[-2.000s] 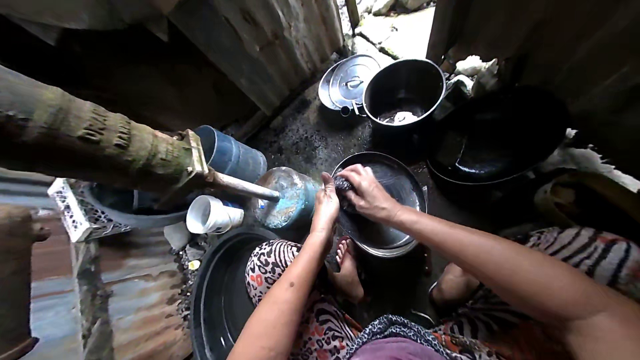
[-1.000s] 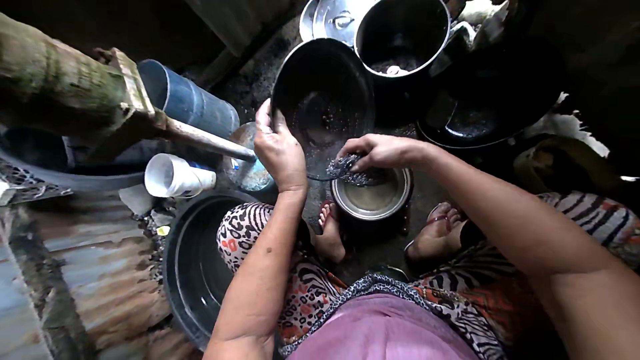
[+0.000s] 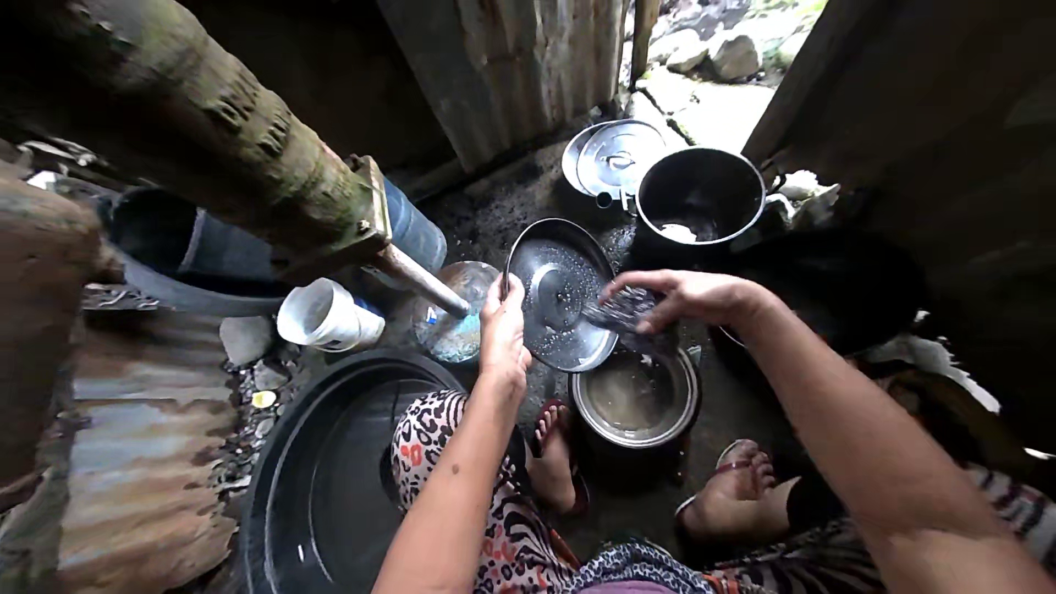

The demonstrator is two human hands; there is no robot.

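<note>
My left hand grips the left rim of a round, dark metal pan or lid, which is tilted and dotted with drops and suds. My right hand pinches a dark, shiny scrubbing pad at the right edge of that round piece. Just below both hands, a metal pot holding cloudy water stands on the ground between my feet.
A large black basin lies at lower left, near white plastic cups and a water jug. Beyond are a blue container, metal lids and a deep pot. A dark wide pan sits right. A pipe juts in from the left.
One second ago the round piece showed its dark face with the pad near its lower edge; now it is turned differently and the pad is at its right edge. The view has shifted.
</note>
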